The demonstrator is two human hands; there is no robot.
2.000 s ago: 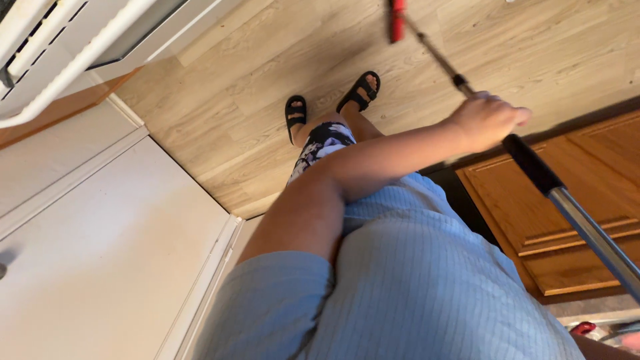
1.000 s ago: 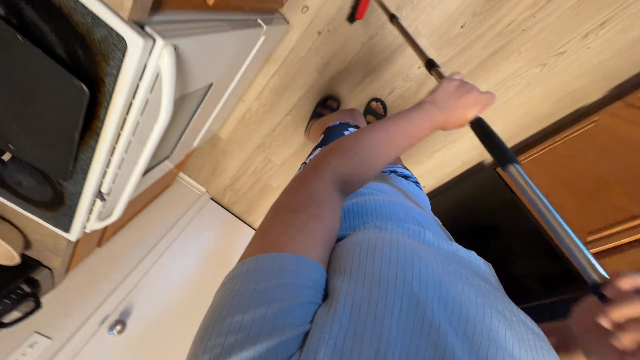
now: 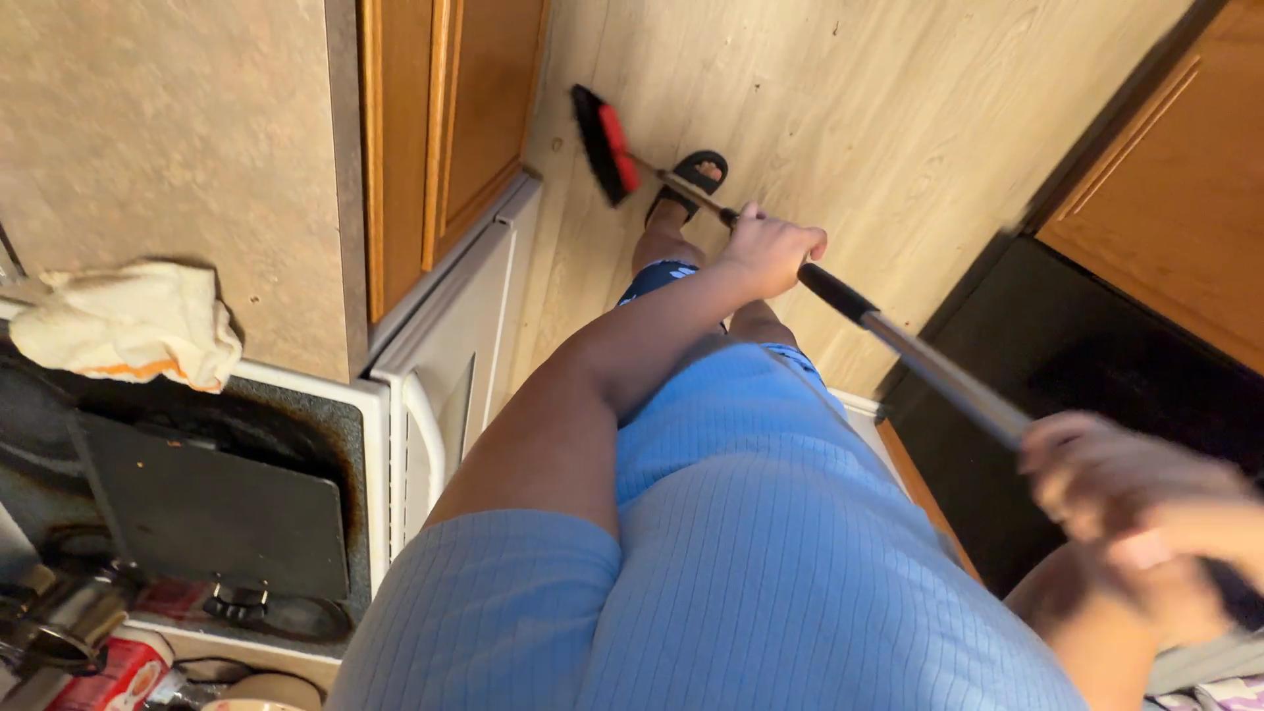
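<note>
A broom with a red head and black bristles [image 3: 607,146] is low over the floor near one foot in a black slide sandal [image 3: 703,173]. Its metal pole [image 3: 948,380] slants down to the right across the view. My left hand [image 3: 775,252] is closed around the pole beside its black grip sleeve. At the right, my right hand [image 3: 1116,494] is blurred, with its fingers around the upper part of the pole. The end of the pole beyond that hand cannot be made out.
Wooden cabinet doors [image 3: 484,118] and a white oven door [image 3: 444,385] stand to the left. A cloth [image 3: 133,321] lies at the edge of the stove, which holds a dark flat griddle [image 3: 217,504]. A black appliance surface [image 3: 1047,395] and another wooden cabinet [image 3: 1175,188] are at the right.
The broom head has come nearer my feet, and its bristles now show. My right hand, out of view at first, has come into view on the pole. The view has swung toward the stove and counter.
</note>
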